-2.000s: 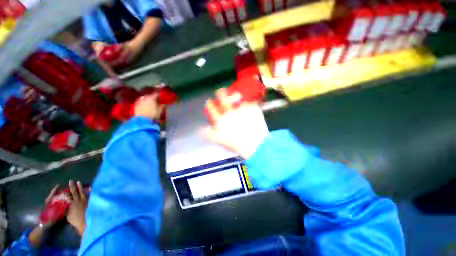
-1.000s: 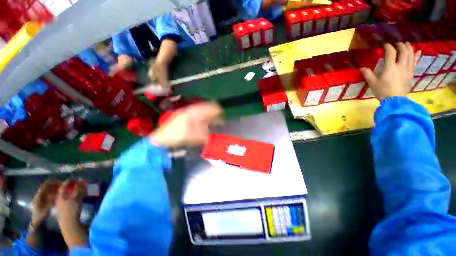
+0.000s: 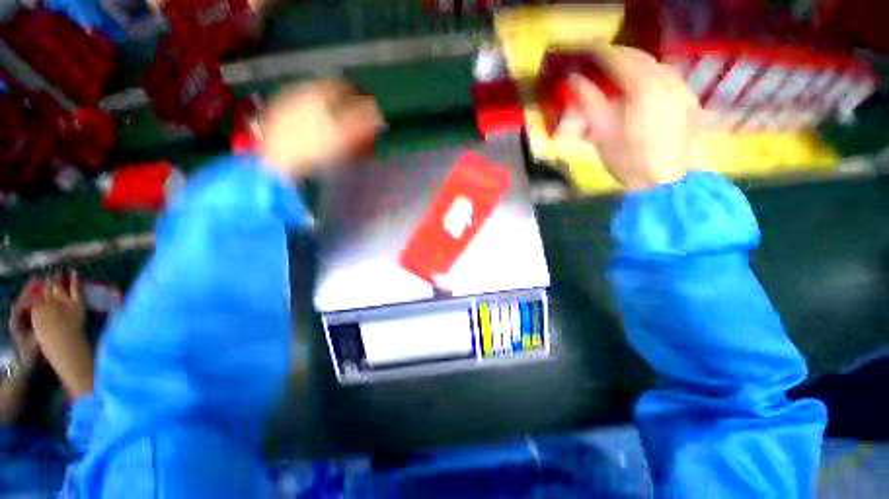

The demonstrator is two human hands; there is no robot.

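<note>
A red product box (image 3: 456,219) with white lettering lies flat and slanted on the silver plate of the weighing scale (image 3: 351,268). The scale display is lit, with the keypad to its right. My right hand (image 3: 638,117) is blurred, its fingers closed round a dark red box (image 3: 560,83) at the left end of the yellow board (image 3: 575,161). My left hand (image 3: 317,127) is blurred above the scale's back left corner. A dark reddish patch shows at its fingers, but whether it holds anything cannot be told.
Red boxes with white labels (image 3: 760,88) stand in a row on the board. Another red box (image 3: 499,107) sits behind the scale. Loose red boxes (image 3: 139,185) lie on the belt at left. Another person's hands (image 3: 58,322) are at lower left. A metal rail (image 3: 73,249) crosses the left side.
The view has shifted, with the scale higher and further left. The box on the plate has turned to a steeper slant. My right hand has moved left along the row and closed round a red box.
</note>
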